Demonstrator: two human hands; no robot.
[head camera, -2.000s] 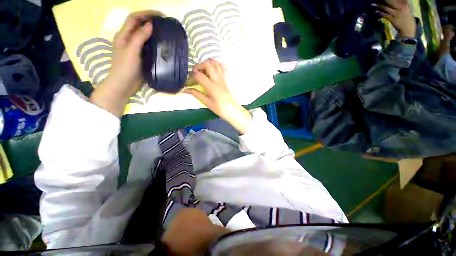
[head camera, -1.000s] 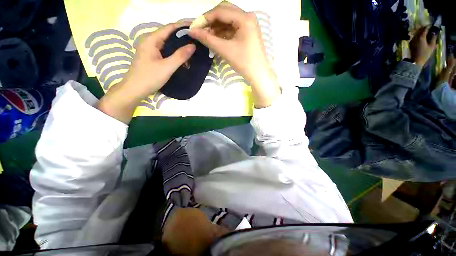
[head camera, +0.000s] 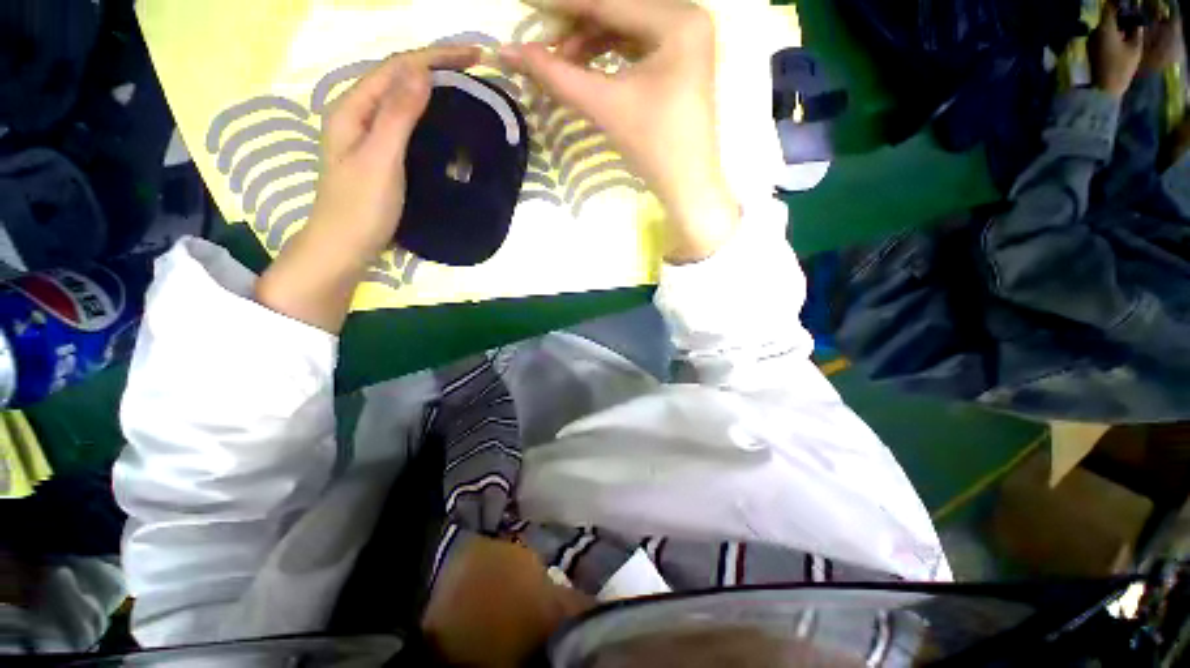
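Observation:
My left hand (head camera: 372, 163) holds a dark oval piece (head camera: 459, 196) by its left edge, thumb near the top. The piece has a small light mark near its middle. A pale crescent strip (head camera: 492, 98) lies along its upper right end. My right hand (head camera: 653, 105) is above and to the right of the piece, thumb and fingertips close together near its top edge; whether they hold anything is too small to tell. Both hands are over the yellow backing sheet (head camera: 574, 255), which has rows of grey arcs.
A blue drink can (head camera: 65, 326) is at left, near yellow sheets (head camera: 18, 457). Dark pieces (head camera: 46, 196) lie at far left. A dark slotted piece (head camera: 801, 111) is right of the sheet. A neighbouring person's sleeve (head camera: 1070, 170) and hands show at right, beside dark bundled pieces.
The oval piece was turned to show its face with the light mark. The crescent, short and partly covered by fingers a second ago, now shows longer along the end. My right fingertips moved off it.

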